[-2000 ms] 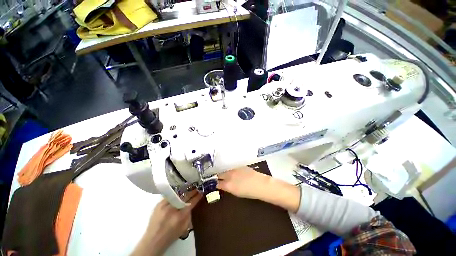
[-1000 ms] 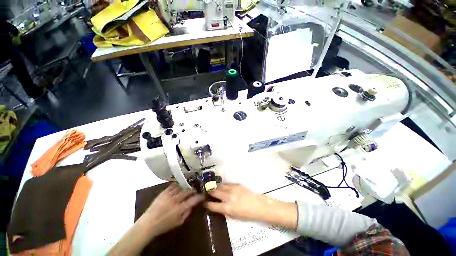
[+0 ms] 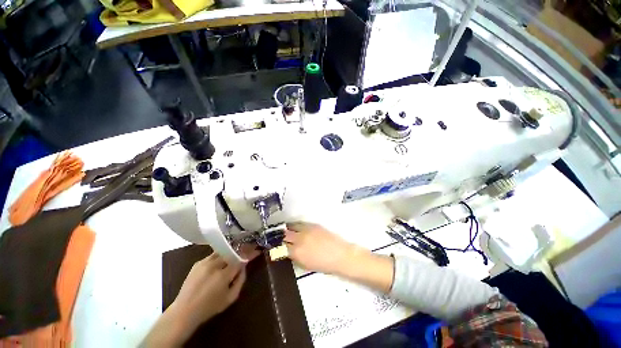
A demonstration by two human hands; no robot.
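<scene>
A dark brown panel (image 3: 252, 306) lies flat under the head of the white sewing machine (image 3: 306, 163), with a pale line running down it toward the front. My left hand (image 3: 214, 279) lies on the panel left of the presser foot, its fingertips partly hidden by the machine head. My right hand (image 3: 310, 248) is at the right of the foot, beside the cream-yellow block (image 3: 278, 253). Its fingertips are close to the needle area. The needle tip and what the fingertips press on are hidden.
At left lie a brown stack (image 3: 30, 272), orange panels (image 3: 73, 272), an orange strip bundle (image 3: 48, 185) and brown strips (image 3: 126, 173). Dark snips (image 3: 417, 241) with a cord lie right of the needle. Thread cones (image 3: 313, 88) stand behind the arm.
Since two seconds ago the panel has shifted left and a pale line shows on it. Since one second ago both hands remain by the foot, and the camera view has shifted.
</scene>
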